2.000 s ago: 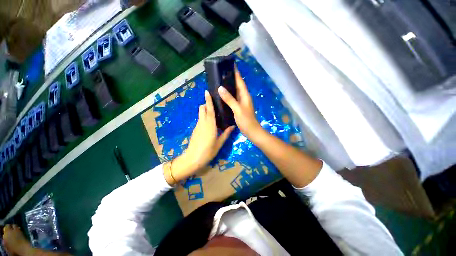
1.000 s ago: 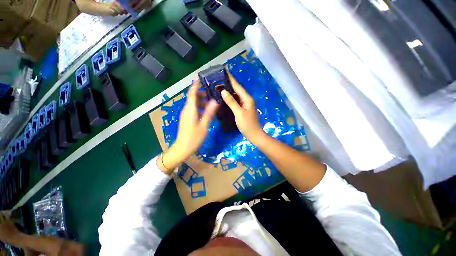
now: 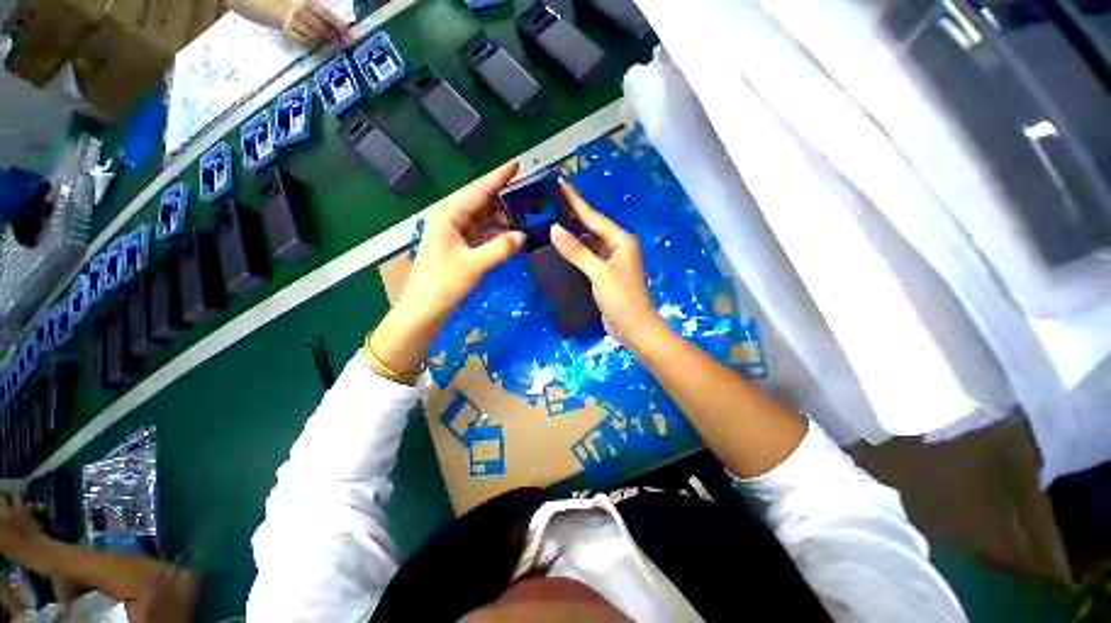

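Note:
A dark elongated housing (image 3: 563, 282) is held between my two hands, its window end (image 3: 534, 207) up and facing me. My left hand (image 3: 461, 250) grips the left side of the window end, with the thumb near its lower edge. My right hand (image 3: 606, 262) grips the right side, thumb on the lower edge of the window end. Below lies a heap of shiny blue film pieces (image 3: 487, 319) on a brown cardboard sheet (image 3: 526, 453). Hollow blue frame scraps (image 3: 486, 450) lie near its front edge.
A green conveyor (image 3: 329, 207) carries rows of dark housings (image 3: 284, 215) and blue-edged frames (image 3: 216, 170). White foam sheets (image 3: 841, 243) lie right, dark units (image 3: 1011, 110) on them. A slim dark tool (image 3: 319, 359) and plastic bag (image 3: 122, 493) lie left. Other people's hands (image 3: 314, 22) show upper left and lower left.
The housing has tilted so its window end faces me. My left hand has closed onto its left side. The conveyor parts have shifted right and up in view.

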